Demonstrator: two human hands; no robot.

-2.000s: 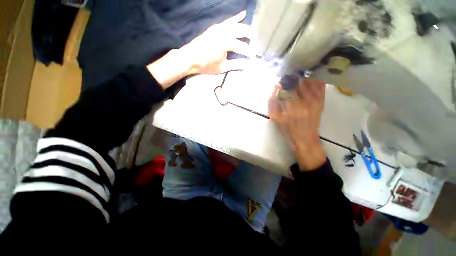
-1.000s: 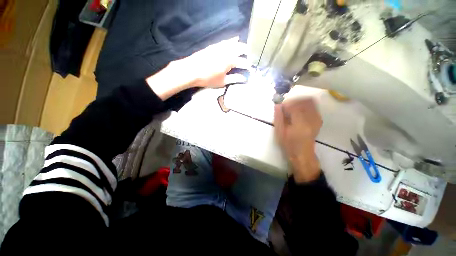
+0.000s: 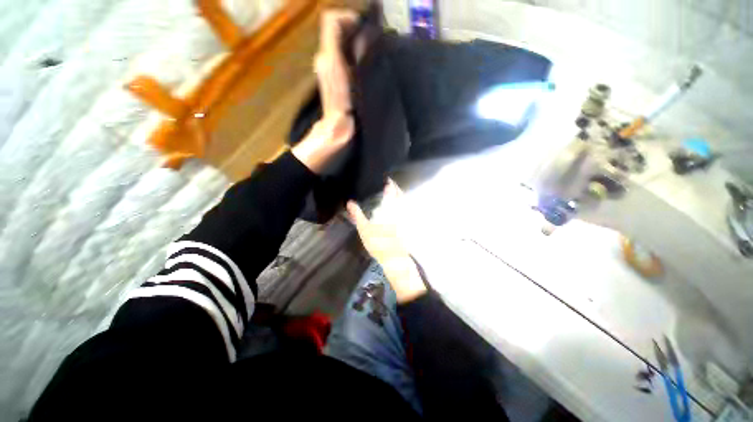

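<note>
A dark garment panel [image 3: 446, 95] lies over the far left part of the white sewing table and hangs over its left edge. My left hand [image 3: 333, 99] is on the hanging part at the left, gripping the cloth; its fingertips are blurred. My right hand [image 3: 384, 235] is at the lower edge of the cloth near the table's front edge, fingers apart; whether it pinches the cloth cannot be told. The white sewing machine head [image 3: 570, 173] stands to the right with its lamp glaring. No cloth shows clearly under the needle.
Blue-handled snips [image 3: 673, 383] lie at the lower right beside small dark bits [image 3: 644, 378]. A yellow-orange ring [image 3: 641, 258] lies by the machine. An orange-edged cardboard piece [image 3: 256, 99] is at upper left, over quilted pale covering [image 3: 74, 165]. A purple-labelled item [image 3: 423, 18] stands behind.
The view has swung left. Both hands have left the needle area and moved to the cloth at the table's left side. The panel has been shifted and now hangs at the left edge.
</note>
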